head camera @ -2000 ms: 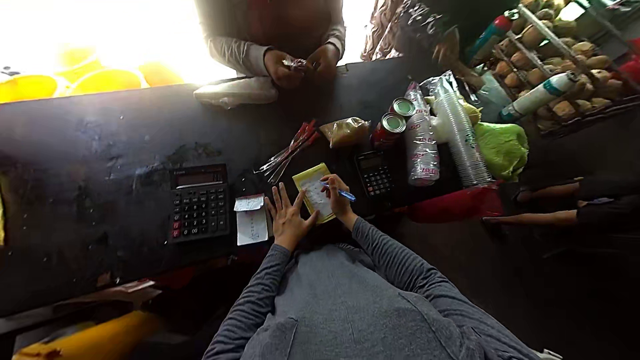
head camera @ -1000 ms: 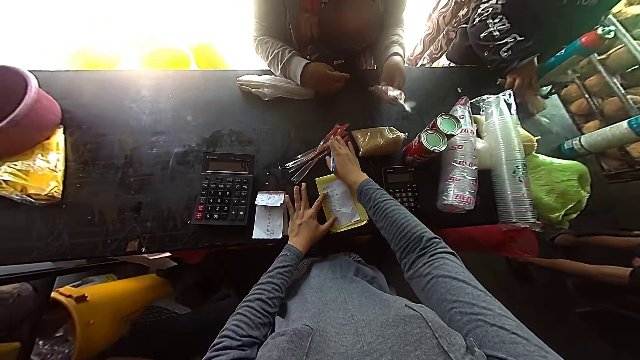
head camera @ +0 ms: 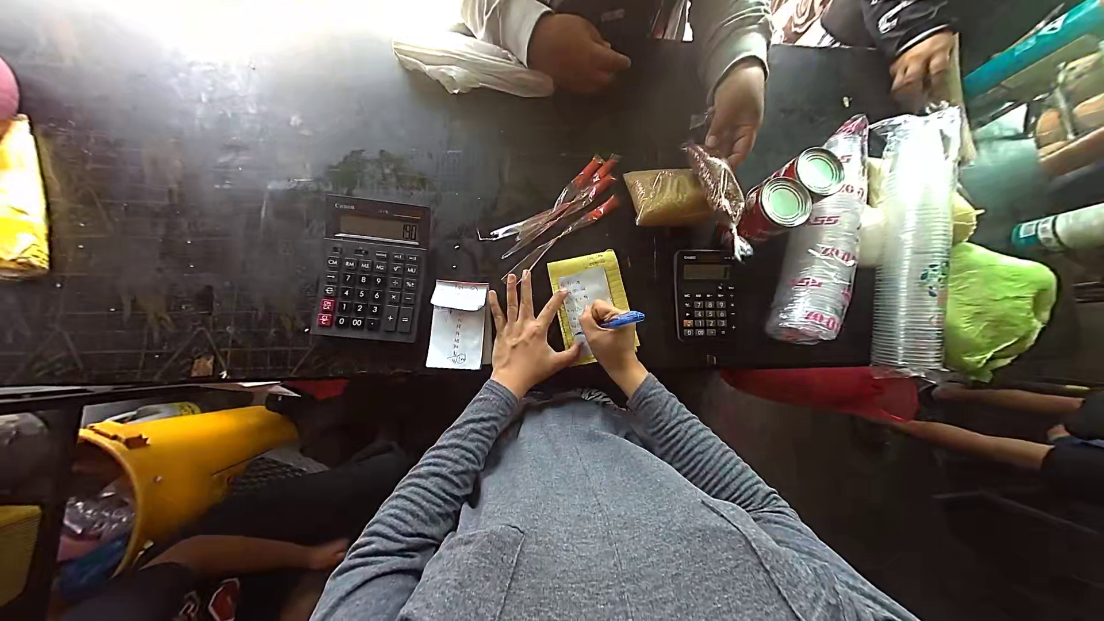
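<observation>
My right hand (head camera: pixel 609 335) grips a blue pen (head camera: pixel 624 319) over a paper slip (head camera: pixel 585 293) with handwriting, which lies on a yellow pad (head camera: pixel 603 260). My left hand (head camera: pixel 526 336) rests with spread fingers at the pad's left edge and holds nothing. Left of it lies a small white notepad (head camera: pixel 457 332) with writing, then a large dark calculator (head camera: pixel 371 269). A smaller black calculator (head camera: pixel 705 296) lies right of the pad. Beyond the pad are clear plastic packets with red ends (head camera: pixel 573 207) and a bag of brown granules (head camera: pixel 664 197).
Across the black table (head camera: pixel 241 181), a person's hand (head camera: pixel 738 110) touches a small plastic packet (head camera: pixel 718 185) beside two cans (head camera: pixel 785 202). Wrapped cups (head camera: pixel 818 267), stacked clear cups (head camera: pixel 916 259) and a green plastic bag (head camera: pixel 996 306) stand at the right. A white bag (head camera: pixel 470 65) lies at the far edge.
My right hand has moved from the packets back down onto the slip with the pen. The person opposite has brought the small packet down beside the cans and the bag of granules. The view has shifted.
</observation>
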